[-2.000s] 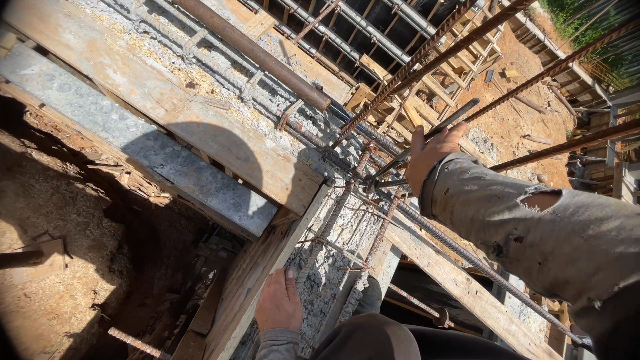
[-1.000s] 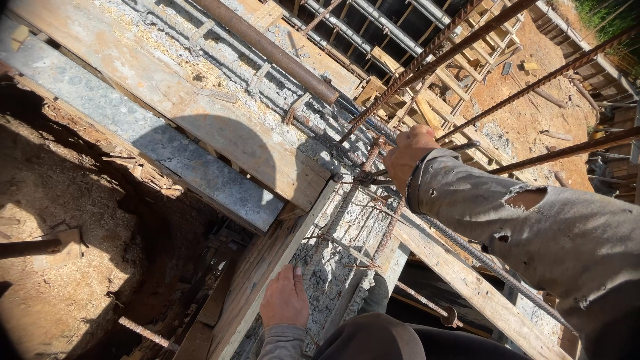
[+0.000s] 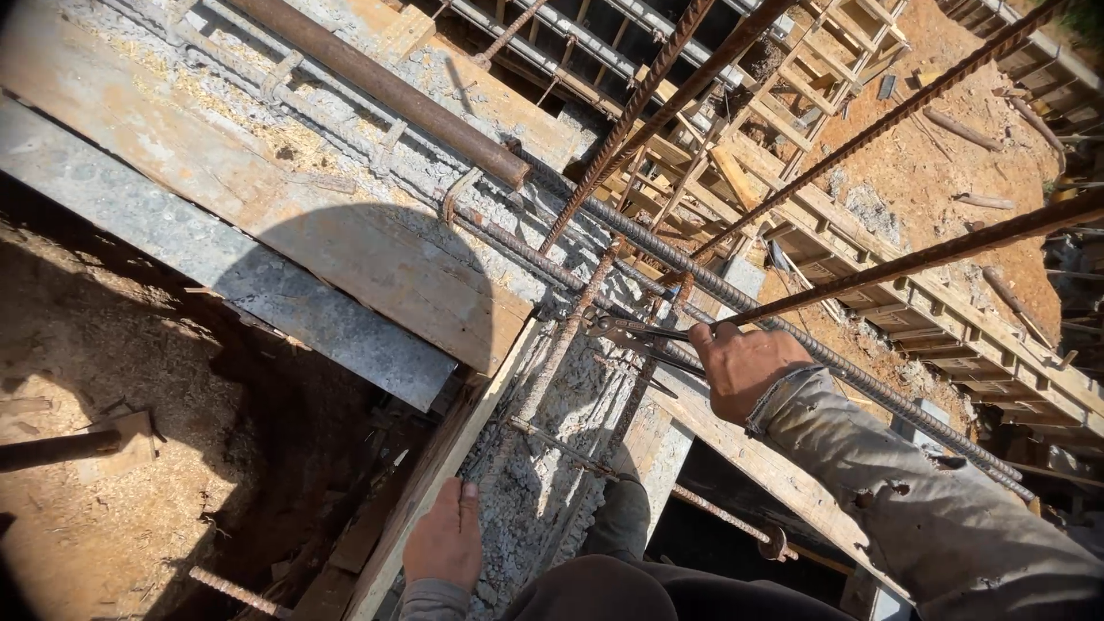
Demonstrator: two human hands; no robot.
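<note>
My right hand (image 3: 743, 366) is closed around the handles of metal end-cutting pincers (image 3: 634, 332). The pincers' jaws reach to a rusty rebar stub (image 3: 565, 332) at the crossing of several bars. Past the hand runs a thick ribbed rebar (image 3: 690, 263). A thin wire end shows below the pincers; whether the jaws grip wire, I cannot tell. My left hand (image 3: 444, 535) rests on the top edge of a wooden formwork board (image 3: 470, 431), beside rough concrete (image 3: 552, 466) between the boards. Its fingers are partly hidden.
Long rusty rebars (image 3: 630, 129) rise at the upper right. A rusty pipe (image 3: 388, 90) lies over the concrete at the upper left, beside a wide plank (image 3: 362, 241). A deep dirt pit (image 3: 112, 517) drops away at the left. A rusty threaded rod (image 3: 724, 513) crosses below my right arm.
The pincers in my right hand, pointing up and away two seconds ago, now point left with their jaws at the bar crossing. My left hand stays on the board's edge.
</note>
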